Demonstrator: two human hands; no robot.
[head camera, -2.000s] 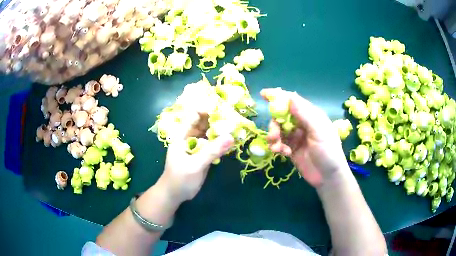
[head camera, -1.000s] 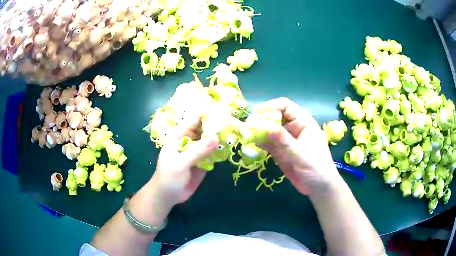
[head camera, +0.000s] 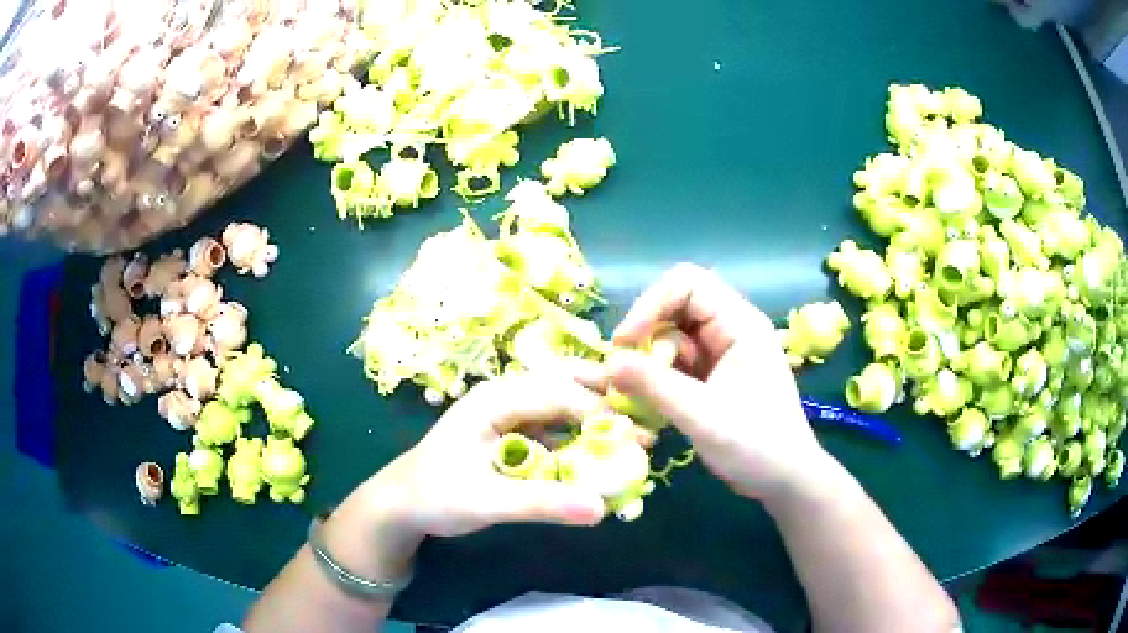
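Note:
My left hand (head camera: 501, 458), bare with a bracelet at the wrist, holds a small cluster of yellow-green figures (head camera: 604, 455); one shows its round open end. A thin runner strand sticks out at the cluster's right. My right hand (head camera: 711, 377) has thumb and index finger closed on a yellow-green part at the top of the cluster; the fingers hide most of it. Both hands are close together. Just behind them lies a clump of figures on runners (head camera: 464, 303). The blue handle of the side cutters (head camera: 854, 420) shows right of my right wrist.
A large heap of loose yellow-green figures (head camera: 990, 284) lies at right, with a loose figure (head camera: 816, 331) beside it. More figures on runners (head camera: 476, 80) lie at the top. Tan figures (head camera: 179, 315) and a few green ones lie left, below a clear bag of tan figures (head camera: 149, 111).
My left hand has moved down and right, away from the clump, with the cluster in it. My right hand has come in close to it, its fingers now closed over the cluster's top.

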